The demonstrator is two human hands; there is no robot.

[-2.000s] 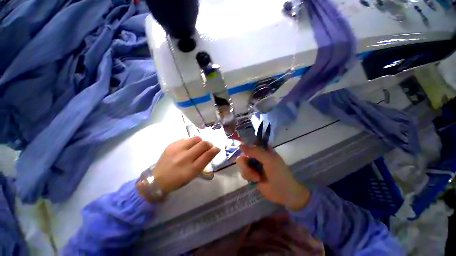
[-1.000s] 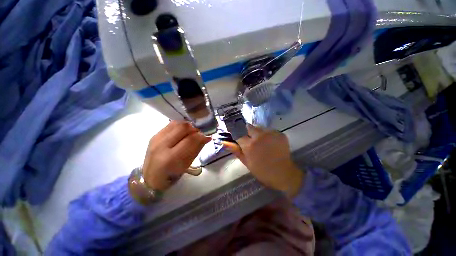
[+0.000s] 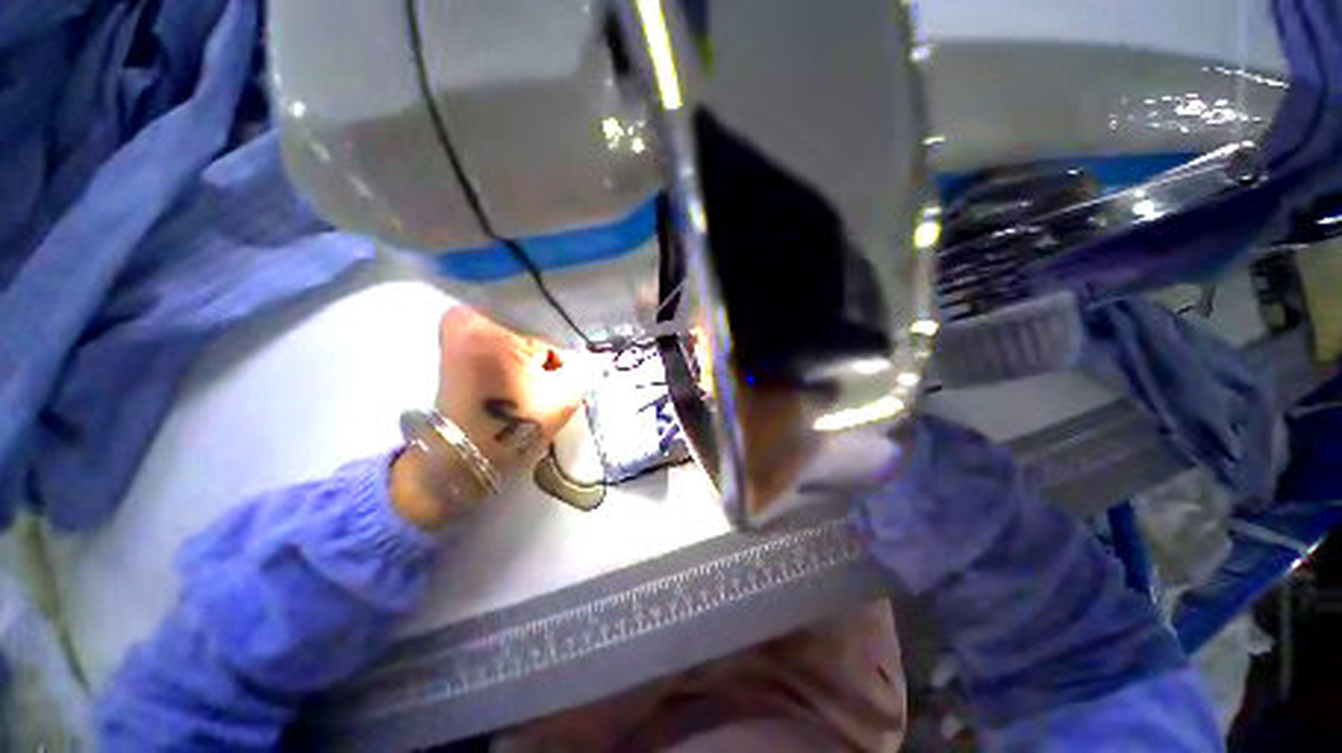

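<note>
The white sewing machine head [image 3: 515,133] with its blue stripe fills the upper middle. A large, blurred, shiny metal part [image 3: 868,177] on its front stands close to the camera. My left hand [image 3: 508,386], with bangles on the wrist, is at the left of the brightly lit needle area, its fingertips partly hidden under the head. The metal needle plate area [image 3: 636,416] lies right of it. My right hand [image 3: 780,427] is mostly hidden behind the metal part. What either hand holds does not show.
Blue cloth [image 3: 177,250] is heaped at the left. A cloth strip [image 3: 1177,390] lies on the bed at the right. A curved tan patch [image 3: 570,483] is below the plate. A grey ruler scale [image 3: 648,606] runs along the table's front edge.
The view has moved closer to the machine head, which now covers more of my right hand. The dark pointed tool seen in my right hand two seconds ago no longer shows.
</note>
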